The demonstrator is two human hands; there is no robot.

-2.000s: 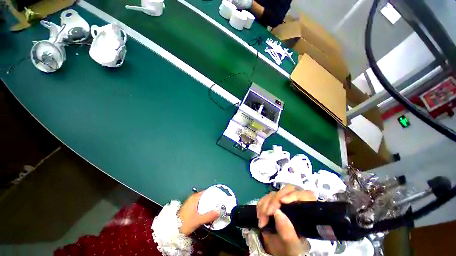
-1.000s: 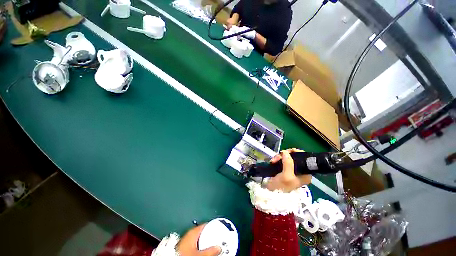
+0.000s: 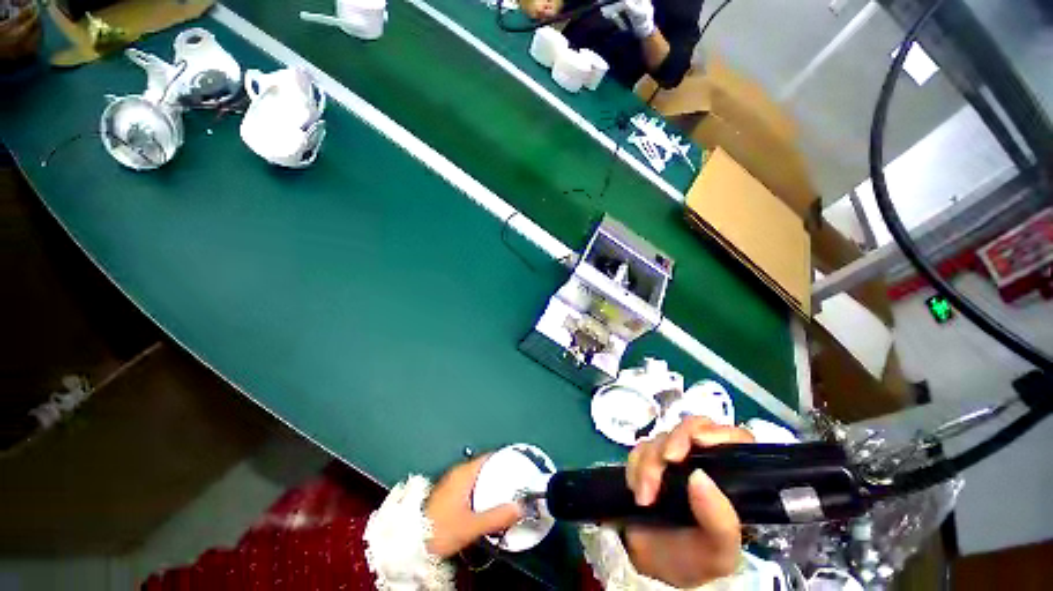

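My left hand [image 3: 457,508] holds a round white plastic housing [image 3: 514,483] near the bench's front edge, with the thumb on its inner side. My right hand [image 3: 684,508] is wrapped around the black electric screwdriver [image 3: 762,480], which lies nearly level. The driver's tip points left and reaches into the housing beside my left thumb. A small silvery spot shows at the tip; whether it is a screw or a component I cannot tell. A thin wire hangs below the housing.
The screw feeder [image 3: 606,300] stands beyond my hands. Loose white housings [image 3: 627,410] and a clear plastic bag [image 3: 912,520] lie at right. Part-assembled units [image 3: 283,117] are at upper left. A handled body [image 3: 360,16] is on the conveyor [image 3: 462,98]. A person [image 3: 658,40] sits opposite, near cardboard [image 3: 751,231].
My right hand has brought the screwdriver from the feeder back to the housing in my left hand. The driver's tip has moved down and left. The view has shifted slightly.
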